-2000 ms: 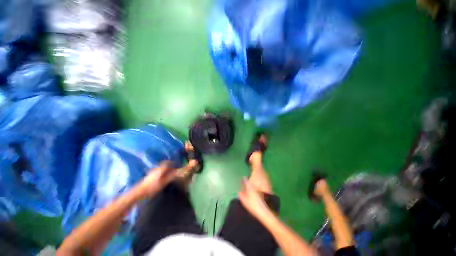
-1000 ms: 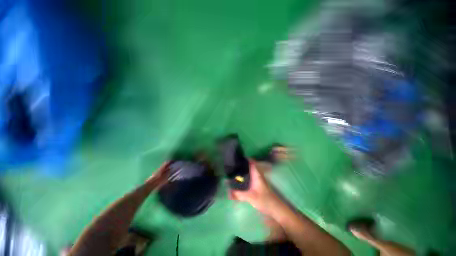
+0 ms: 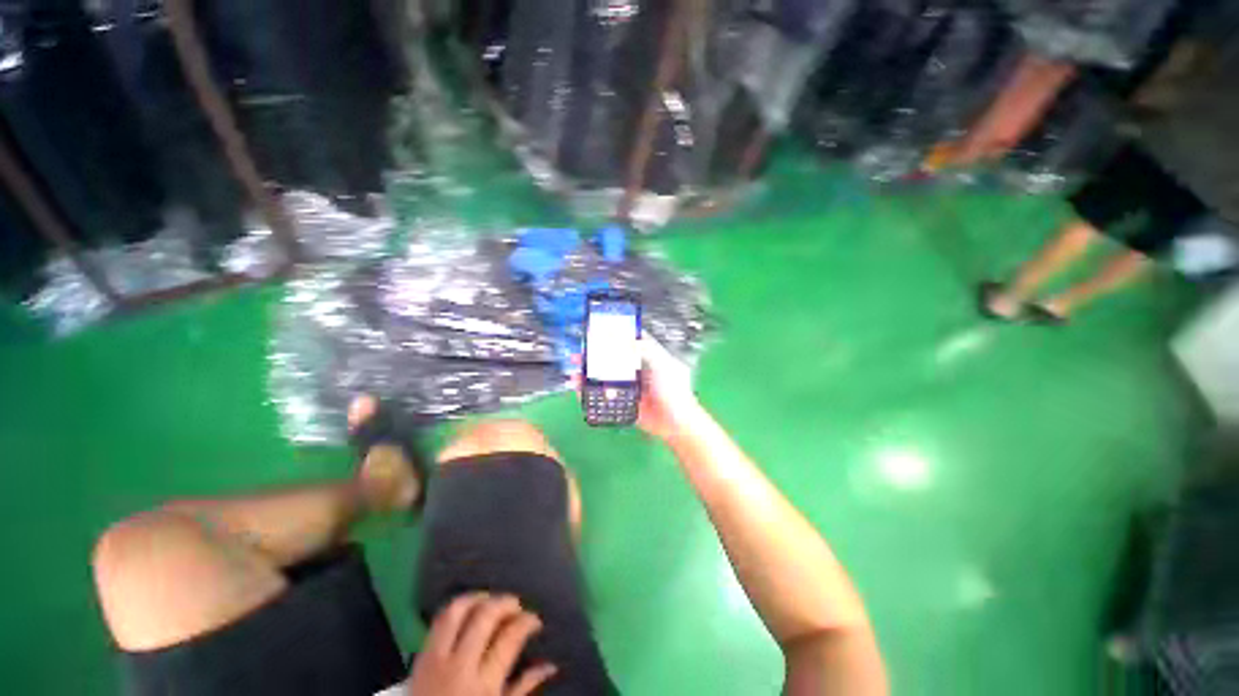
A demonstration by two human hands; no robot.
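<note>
My right hand [image 3: 663,390] holds a black handheld terminal [image 3: 612,360] upright, its white screen lit and its keypad facing me. The terminal is above a pile of dark garments in clear plastic covers [image 3: 435,333] on the green floor. Small blue plastic pieces [image 3: 546,256] lie on the pile, partly behind the terminal. My left hand [image 3: 478,650] rests on my thigh at the bottom, fingers apart, with nothing seen in it.
Racks of covered dark garments [image 3: 571,95] stand along the top, with brownish posts [image 3: 224,129]. Another person [image 3: 1087,238] stands at the upper right. My sandalled foot [image 3: 390,460] is beside the pile. Dark items [image 3: 1202,585] are at the lower right.
The view has swung from the blue sacks to the garment pile and racks. The terminal was picked up and is now held out over the pile. My left hand has left the round stool for my thigh.
</note>
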